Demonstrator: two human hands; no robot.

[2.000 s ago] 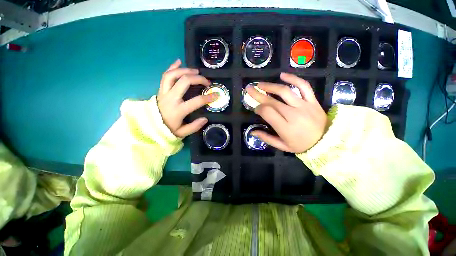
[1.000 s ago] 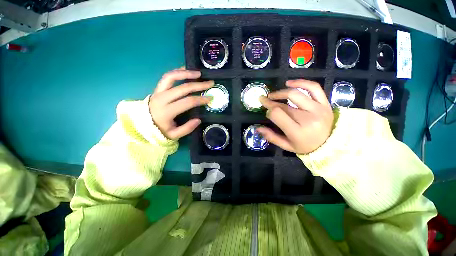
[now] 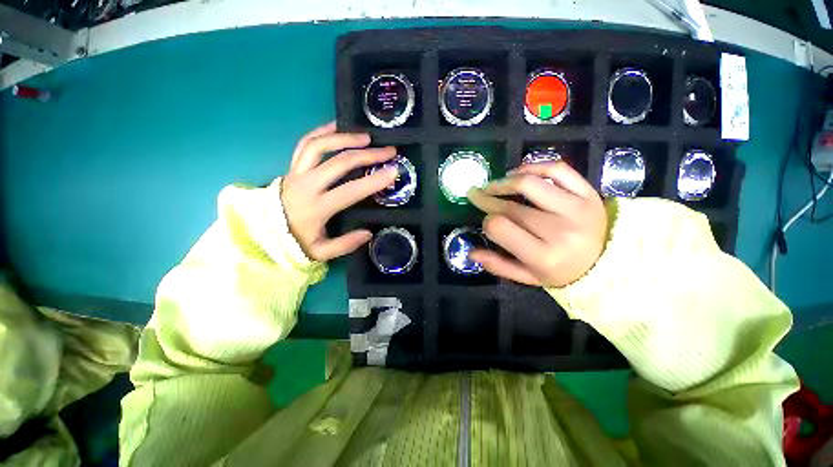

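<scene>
A black foam tray [image 3: 557,42] lies in front of me with round smartwatches in its pockets. The second-row leftmost smartwatch [image 3: 398,185] is dark with small bright marks; fingers of my left hand [image 3: 331,187] rest on it. The smartwatch beside it [image 3: 463,175] glows white; a fingertip of my right hand [image 3: 546,222] touches its lower edge. My right hand partly covers a third watch [image 3: 541,158]. Both hands are bare, fingers apart, holding nothing. In the top row, two screens show text and one is red [image 3: 546,95] with a green square.
A white label [image 3: 733,97] is at the tray's right edge, silver tape [image 3: 379,330] at its lower left. The tray lies on a teal mat [image 3: 183,109]. Cables [image 3: 787,214] lie at the right. A person's sleeve [image 3: 91,351] shows at the lower left.
The second-row leftmost screen has gone from lit yellow, then white, to dark. The watch partly under my right hand has gone from white to dark. My hands have shifted slightly.
</scene>
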